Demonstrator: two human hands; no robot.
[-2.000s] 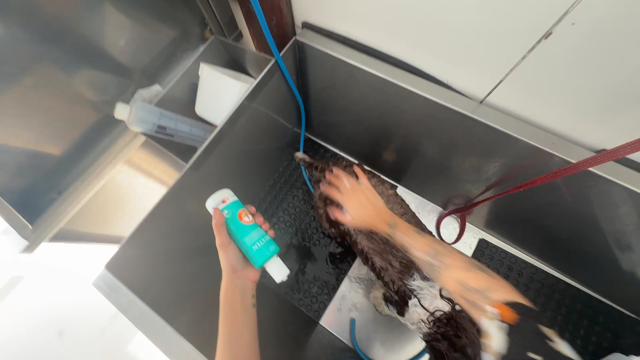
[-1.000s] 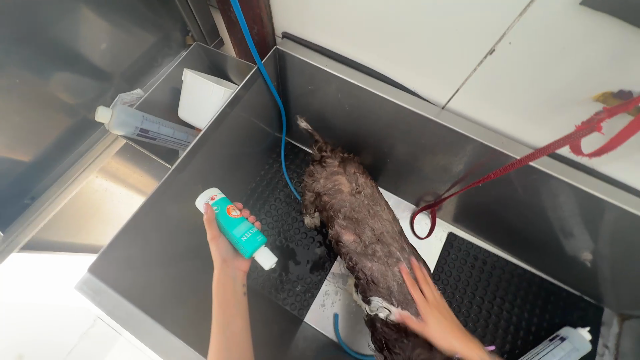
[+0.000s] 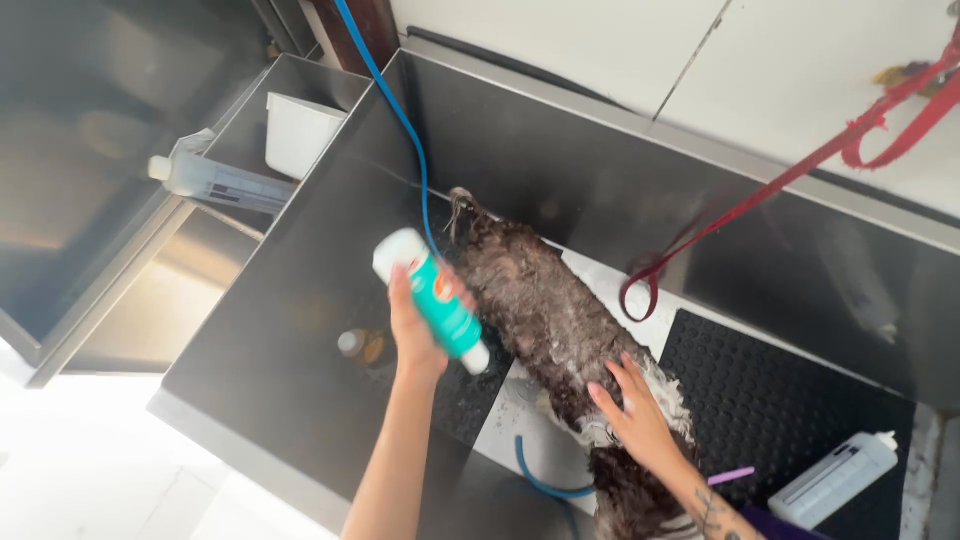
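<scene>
A teal plastic squeeze bottle (image 3: 448, 307) with white ends is gripped in my left hand (image 3: 420, 322), its narrow end pointing down beside the dog. The wet, dark brown dog (image 3: 544, 304) with white patches stands in a stainless steel tub (image 3: 300, 300), its rear toward the tub's far left corner. Whitish lather shows on its back. My right hand (image 3: 634, 409) lies with fingers spread on the fur of its back. The dog's head is not in view.
A red leash (image 3: 757, 199) hangs across the tub's right side. A blue hose (image 3: 409, 127) drops in at the far corner. Clear bottles lie on the black rubber mat (image 3: 750, 390) and the side tray, near a white container (image 3: 300, 135).
The teal bottle in my left hand has come closer to the dog's rear. My right hand, on the dog's hindquarters two seconds ago, is now farther forward along its back.
</scene>
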